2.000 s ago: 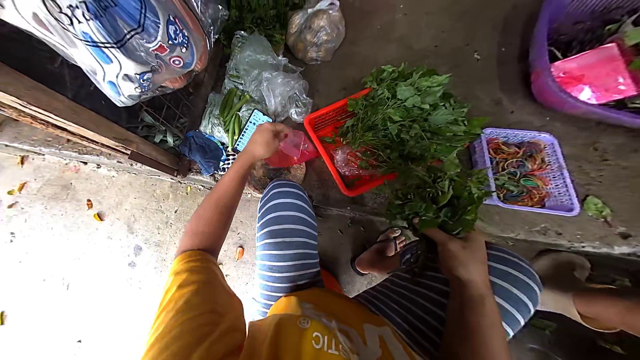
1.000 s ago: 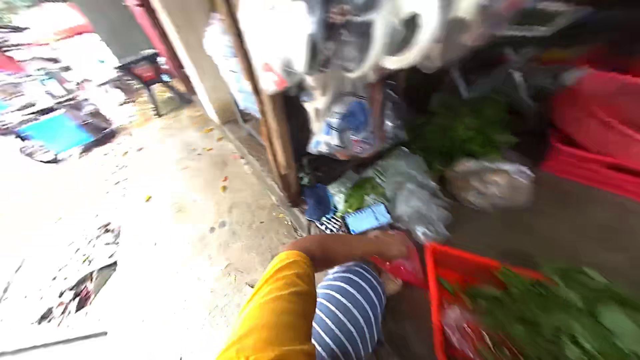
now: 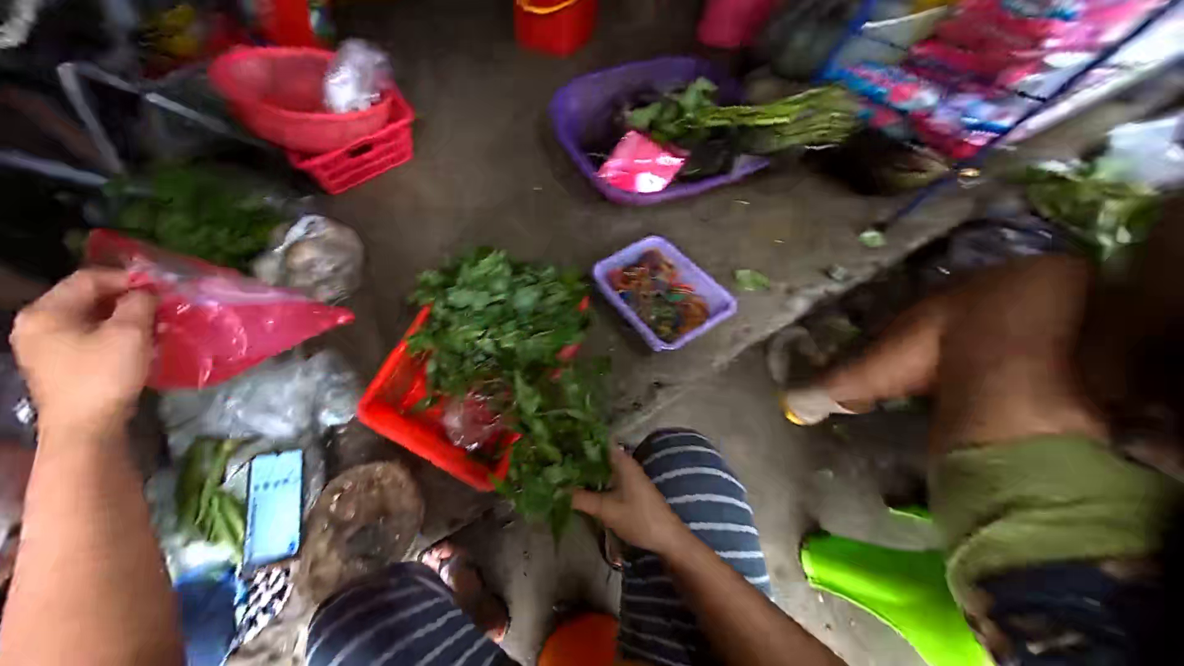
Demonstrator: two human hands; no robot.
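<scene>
My left hand (image 3: pixel 88 347), raised at the left, pinches a pink plastic bag (image 3: pixel 217 324) by its edge; the bag hangs out to the right. At lower centre my right hand (image 3: pixel 634 504) grips the lower end of a bunch of leafy greens (image 3: pixel 560 435). More leafy greens (image 3: pixel 495 310) lie over a red plastic basket (image 3: pixel 421 444), which also holds a clear and reddish plastic bag (image 3: pixel 474 418). Right of the basket stands a small lilac basket (image 3: pixel 668 340) of coloured rubber bands (image 3: pixel 661 296).
A phone (image 3: pixel 274 509) lies beside green pods (image 3: pixel 211 499) and a round wooden block (image 3: pixel 363 523). Farther off are a purple tub (image 3: pixel 592 153) with vegetables and red baskets (image 3: pixel 356 162). Another person's leg (image 3: pixel 888 365) and a bright green plastic thing (image 3: pixel 893 592) are at the right.
My left hand has lifted the pink bag, which lay low near the phone and the red basket two seconds ago. The view has swung left and then back right.
</scene>
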